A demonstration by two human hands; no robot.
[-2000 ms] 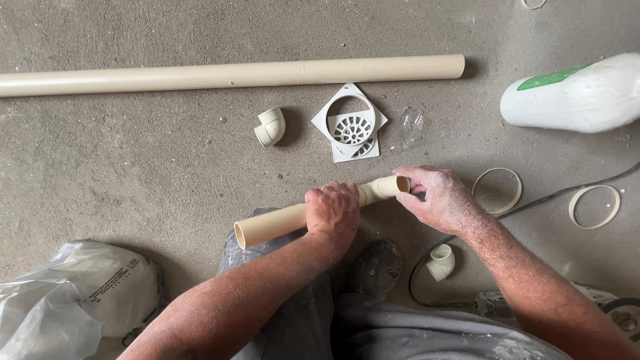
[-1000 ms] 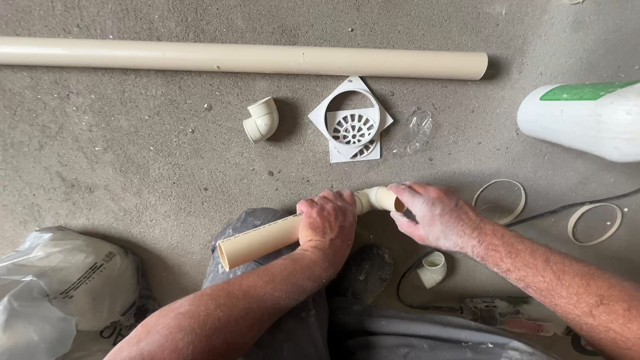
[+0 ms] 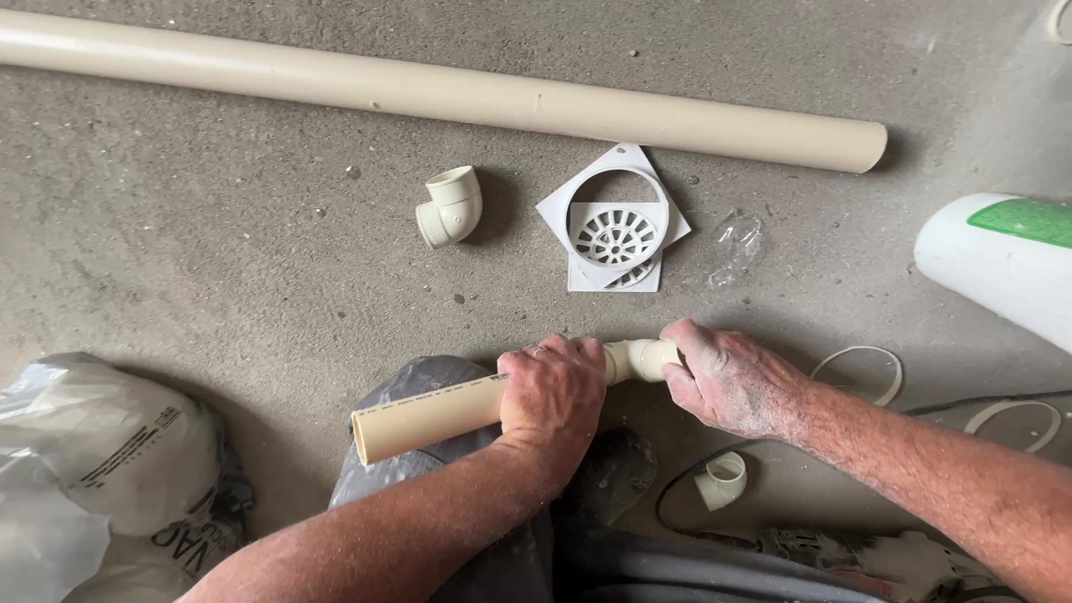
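Observation:
My left hand (image 3: 557, 394) is closed around a short cream PVC pipe (image 3: 431, 419), whose open end points to the lower left over my knee. At its other end sits a cream elbow fitting (image 3: 651, 360). The fingers and thumb of my right hand (image 3: 724, 377) grip the elbow's far mouth, which they partly cover. Beyond my hands, a loose elbow fitting (image 3: 454, 208) lies on the concrete floor, left of a white square drain frame (image 3: 553, 205) that overlaps a slotted drain grate (image 3: 615, 237). Another small elbow (image 3: 721, 481) rests below my right forearm.
A long cream pipe (image 3: 419, 92) crosses the floor at the top. At left is a clear plastic bag (image 3: 126, 452); at right, a white and green container (image 3: 1005, 260). Cut pipe rings (image 3: 899, 377), a black cable (image 3: 963, 404) and a dusty power tool (image 3: 888, 561) lie near my right arm.
Both hands keep hold of the pipe and elbow. The elbow's mouth, turned up and visible two seconds ago, is now mostly behind my right fingers. The view has shifted somewhat.

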